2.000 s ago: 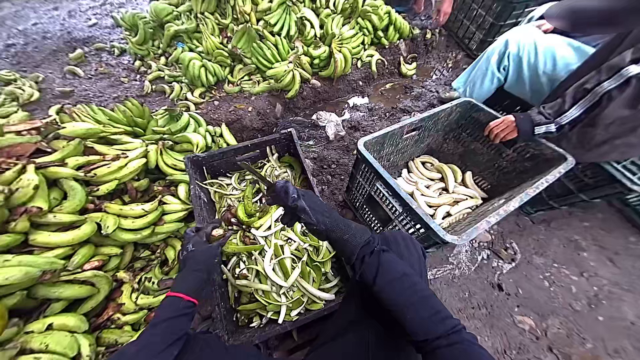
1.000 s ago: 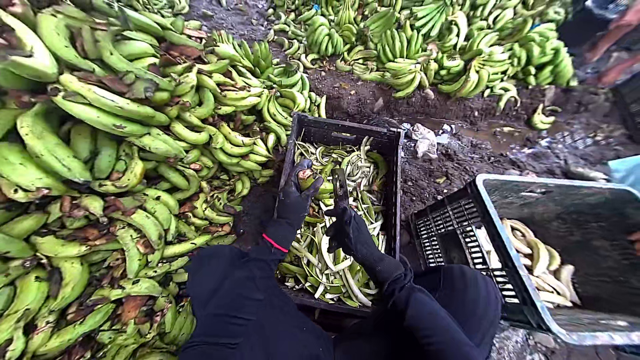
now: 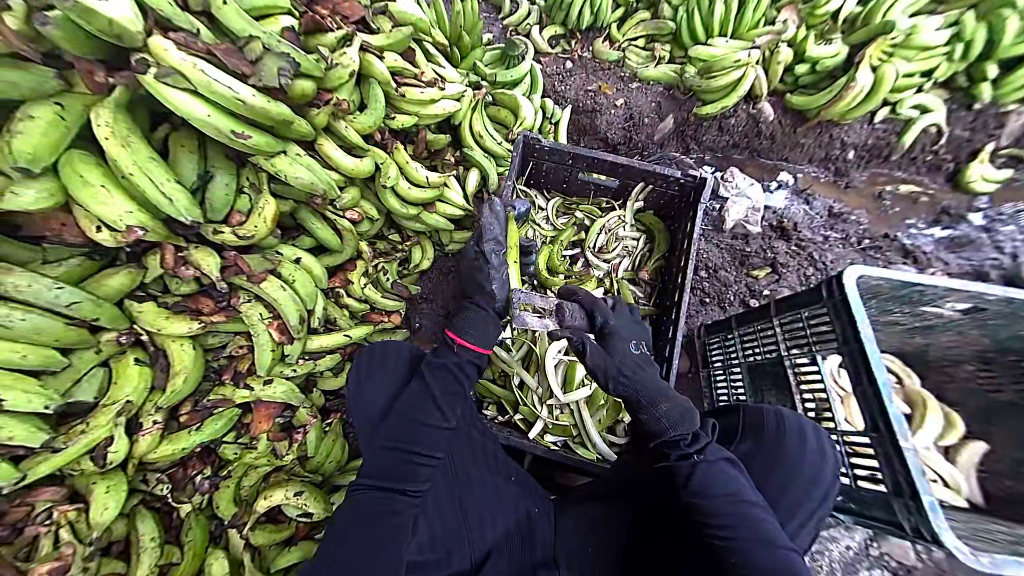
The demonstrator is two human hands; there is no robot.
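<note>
My left hand (image 3: 490, 260), in a black glove with a red band at the wrist, grips a green plantain (image 3: 513, 252) upright over the black crate (image 3: 694, 240). In my right hand (image 3: 612, 340), also gloved in black, is a short flat-bladed peeling tool (image 3: 534, 310), its blade at the plantain's lower end. Strips of green peel (image 3: 616, 240) fill much of the crate beneath both hands. Part of the plantain is hidden by my left fingers.
A large heap of green plantains (image 3: 232, 104) lies to the left, and more bunches (image 3: 728, 64) are on the muddy ground ahead. At right stands a tilted dark crate (image 3: 880, 384) holding peeled plantains (image 3: 928, 416). Crumpled white plastic (image 3: 742, 200) lies beyond the peel crate.
The view has swung toward the plantain heap. A green plantain now shows clearly in my left hand, with the tool's blade against it. The other person seen at right two seconds ago is out of view.
</note>
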